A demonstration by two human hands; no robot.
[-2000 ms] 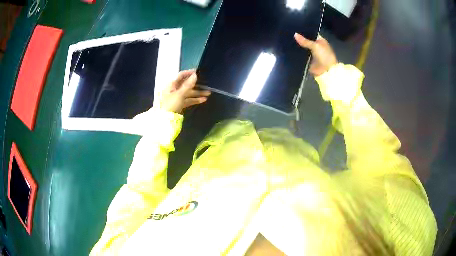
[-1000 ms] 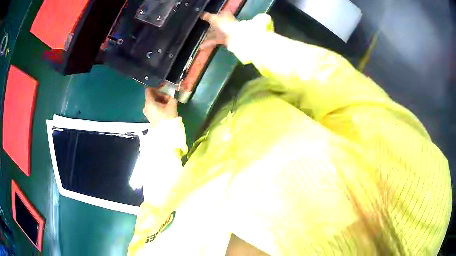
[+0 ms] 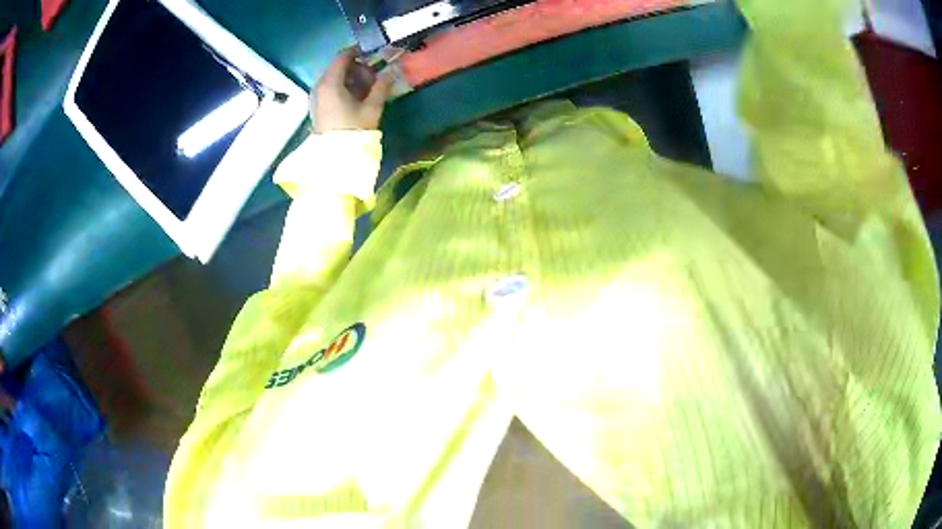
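The black press fixture (image 3: 356, 12) is cut off by the top edge; only its near corner and edge show. A glossy dark strip with a bright reflection (image 3: 418, 19), perhaps a panel edge, lies at it. A red-orange pad (image 3: 516, 39) runs along its near side. My left hand (image 3: 346, 95) is at the fixture's near left corner, fingers bent around a small pale or clear piece there; whether it grips it is unclear. My right hand is out of the picture; only its raised sleeve shows at the top right.
A black panel (image 3: 165, 109) with a white border lies on the green bench (image 3: 62, 243) at the left. Red-orange pads are cut off at the upper left. Blue material (image 3: 46, 434) is at the lower left. A pale sheet-like surface (image 3: 723, 119) shows behind the right sleeve.
The view has turned, so the fixture now sits at the top edge. The earlier held panel is no longer in my hands. My right hand has gone from the fixture out of the picture.
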